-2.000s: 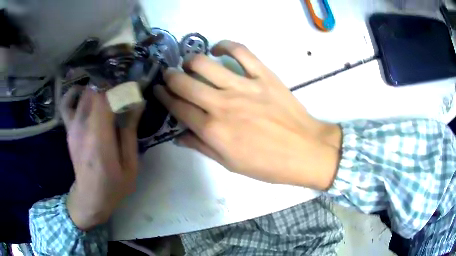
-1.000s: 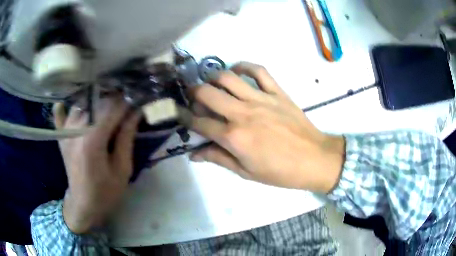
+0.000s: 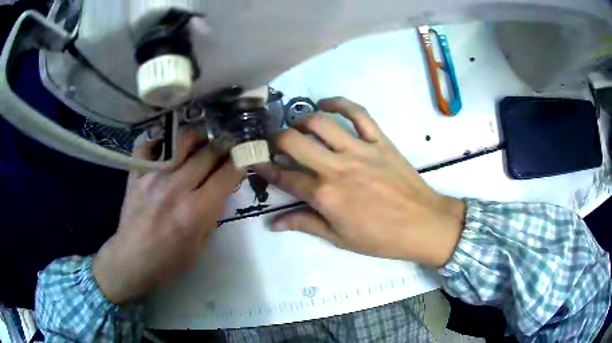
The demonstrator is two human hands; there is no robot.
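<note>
The white sewing machine head spans the top, with a cream ribbed dial and a smaller cream dial. The dark presser foot stands above the white table. My left hand lies palm down left of it, fingertips partly hidden under the head. My right hand is right of it, fingers bent, the front ones hidden behind the small dial and metal parts. Whether either hand grips anything cannot be seen. A dark navy garment lies left of my left hand.
A small round metal wheel is beyond my right fingers. Orange and blue snips and a black smartphone lie on the white table. A thin dark line crosses the table. A pale curved rod is at the left.
The view has shifted, so the machine head, snips and phone sit lower in the picture. My left hand has moved right, closer to the presser foot, which now shows more clearly. My right hand stays beside it.
</note>
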